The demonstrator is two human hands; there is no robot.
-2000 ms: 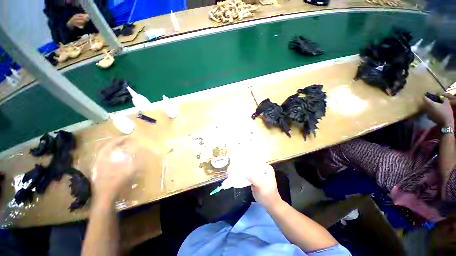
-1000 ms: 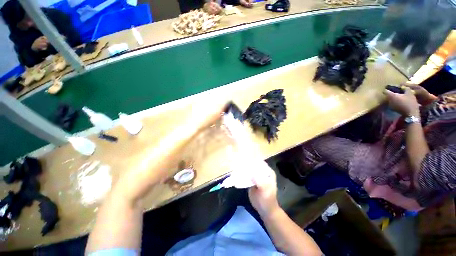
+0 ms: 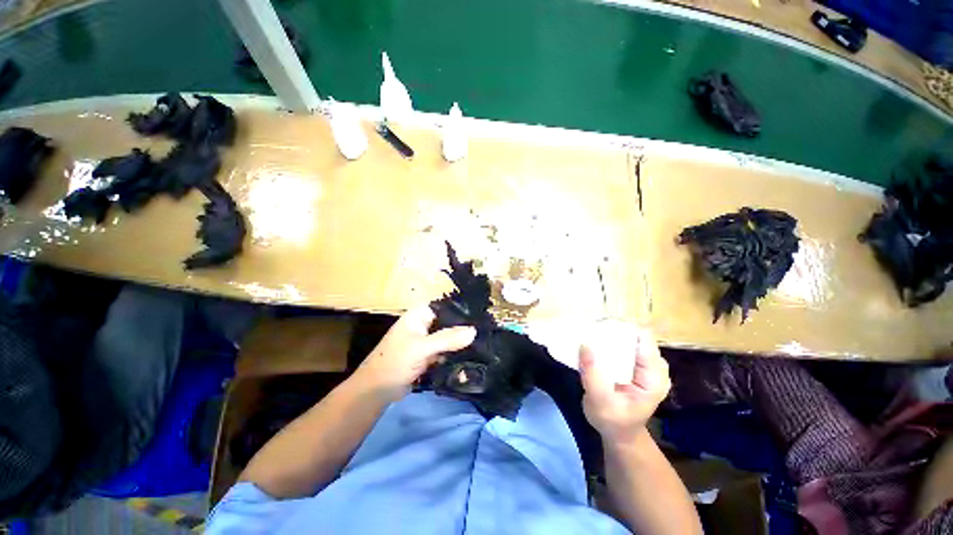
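Note:
My left hand (image 3: 402,353) is shut on a black jagged part (image 3: 472,313) over my lap at the bench's front edge. A small opening with a pale spot shows on the part's lower side. My right hand (image 3: 625,378) is shut on a white glue bottle (image 3: 573,340). The bottle lies sideways, its greenish tip pointing left near the black part. Glare hides where the bottle's body meets my fingers. A whitish disc (image 3: 519,293) lies on the bench just beyond the black part, among dark crumbs.
Black ragged clumps (image 3: 744,251) lie right and left (image 3: 217,225) on the bench. White bottles (image 3: 454,134) and a short dark stick (image 3: 395,140) are at its back edge. Beyond is the green conveyor (image 3: 564,84) with a black part (image 3: 725,102). Seated people's legs (image 3: 799,418) show on both sides.
My left hand has come back from the clump on the right and now holds a black part over my lap, beside the bottle. The view has turned left and down.

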